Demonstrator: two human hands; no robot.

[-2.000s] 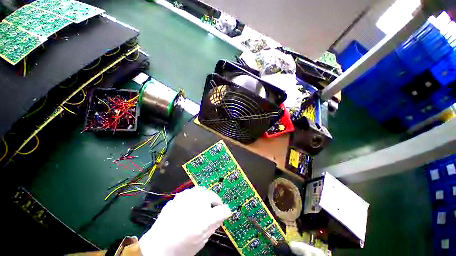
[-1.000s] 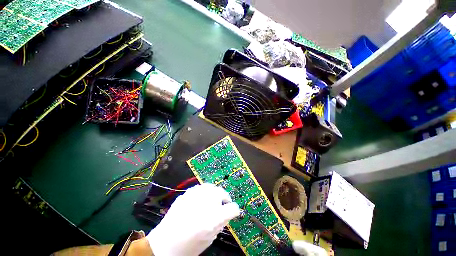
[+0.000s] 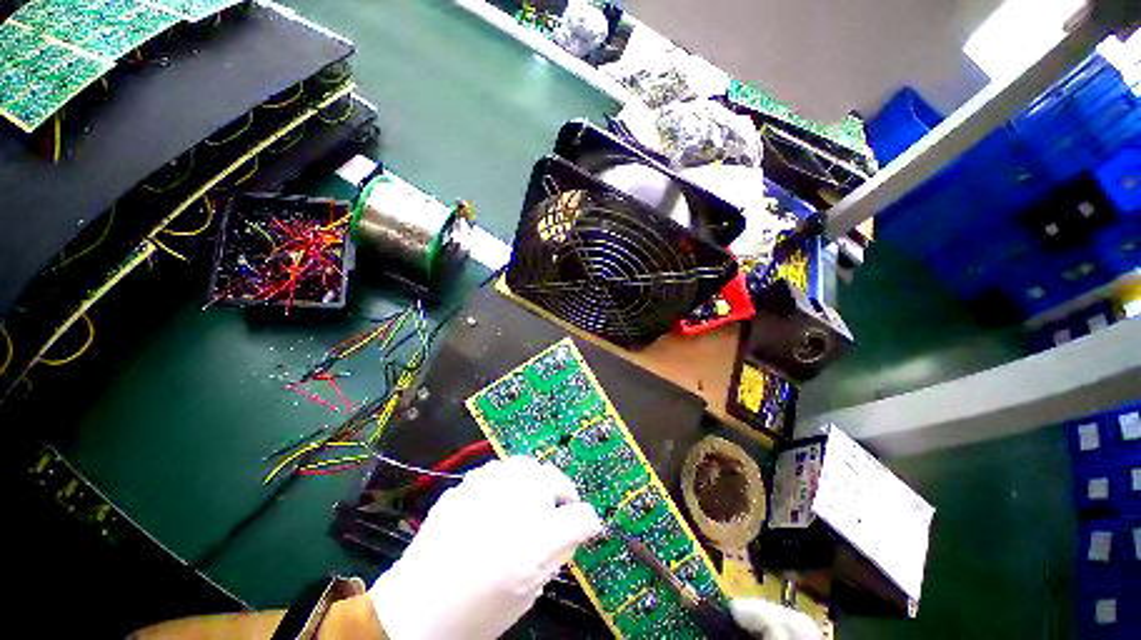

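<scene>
A long green circuit board panel (image 3: 588,450) lies slanted on a black work pad (image 3: 494,356). My left hand (image 3: 488,550), in a white glove, is over the panel's left edge with fingers pinched together; a thin pale wire runs from near the fingers toward the left. What lies between the fingertips is too small to tell. My right hand (image 3: 773,620), also gloved in white, is cut off by the bottom edge and holds the soldering iron (image 3: 669,578) by its dark handle. The iron's tip points at the panel beside my left fingertips.
Loose wires (image 3: 398,394) and a wire box (image 3: 283,254) are at left, with a solder spool (image 3: 403,229) beside the box. A black fan (image 3: 613,263) stands ahead. A round holder (image 3: 723,491) and pale-topped station (image 3: 863,506) are at right. Stacked black sheets (image 3: 188,113) fill the upper left.
Since the first frame, the view has shifted slightly and my left hand has moved a little along the panel toward the iron's tip. Almost nothing differs from one second ago.
</scene>
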